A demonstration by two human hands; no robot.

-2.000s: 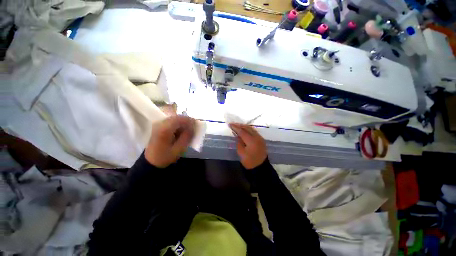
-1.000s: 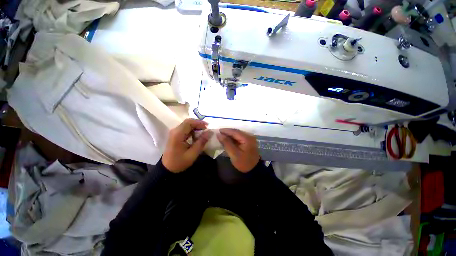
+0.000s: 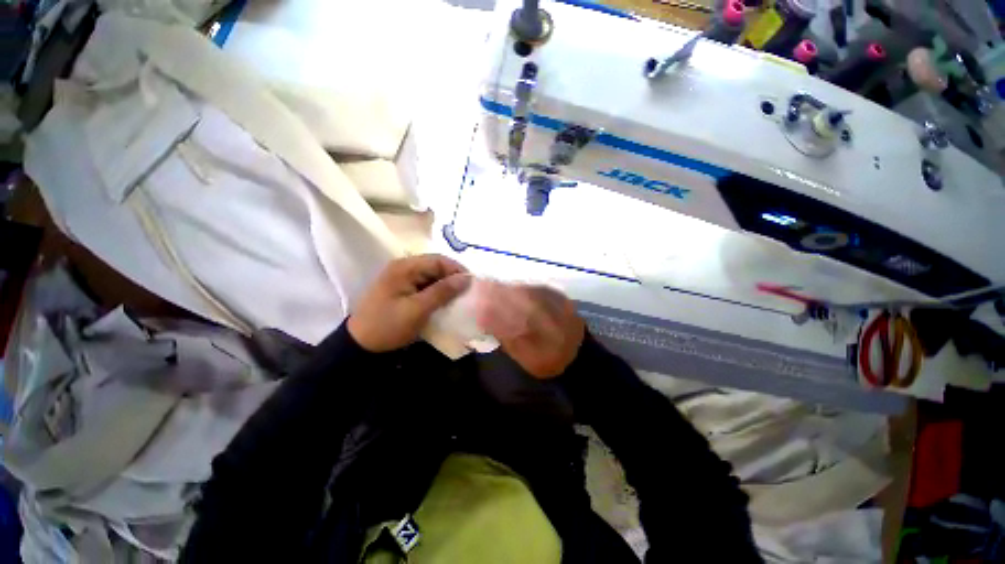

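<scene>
A large cream garment panel (image 3: 265,198) lies left of the needle, with a long band strip (image 3: 298,154) along its right side. My left hand (image 3: 404,303) pinches the strip's end (image 3: 450,331) between thumb and fingers at the table's front edge. My right hand (image 3: 537,328) is close beside it, blurred, with its fingers over the same cloth end. Whether it grips the cloth cannot be told. The presser foot (image 3: 538,196) is behind my hands, with no cloth seen under it.
The white JACK machine head (image 3: 705,132) spans the back right. Red-orange scissors loops (image 3: 888,348) lie at its right end, near a thin red tool (image 3: 785,292). Greyish cloth piles (image 3: 132,408) are below left, cream ones (image 3: 771,441) below right. Thread spools (image 3: 806,53) stand behind the head.
My right hand has moved left to meet my left hand at the cloth end. The pale piece at my right fingertips two seconds ago is not distinguishable now. The view has shifted.
</scene>
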